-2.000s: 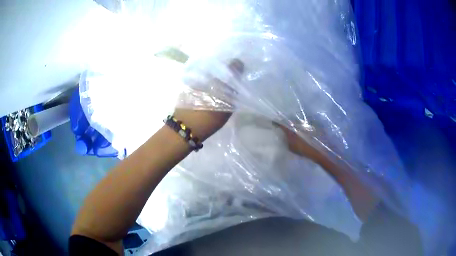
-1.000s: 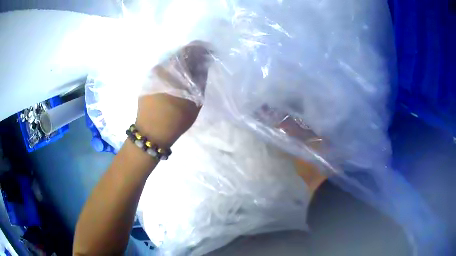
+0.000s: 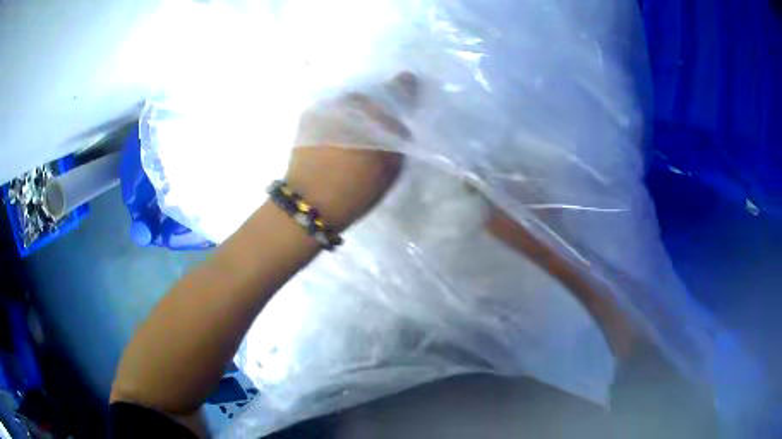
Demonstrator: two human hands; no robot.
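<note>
A huge clear plastic sack (image 3: 549, 103), shiny and bulging, fills the middle and right of the view. Whitish crinkled plastic bags (image 3: 343, 317) show through it. My left hand (image 3: 364, 141) reaches in from the lower left, a bead bracelet on its wrist. Its fingers are under or behind the clear film and look blurred, with the thumb and fingers spread around some film. My right hand (image 3: 489, 206) is seen dimly through the sack's film at the centre; its fingers are blurred among the whitish plastic, so its grip is hidden.
A white table (image 3: 69, 94) is at the upper left. Below it are a blue stool (image 3: 154, 231), a pale tube (image 3: 86, 184) and a blue bin of loose silver parts (image 3: 30, 210). Blue crates (image 3: 712, 77) stand at the right. Blue-grey floor shows at the left.
Since one second ago my left hand has moved right, and my right forearm has straightened out to the right under the film. The view has shifted slightly.
</note>
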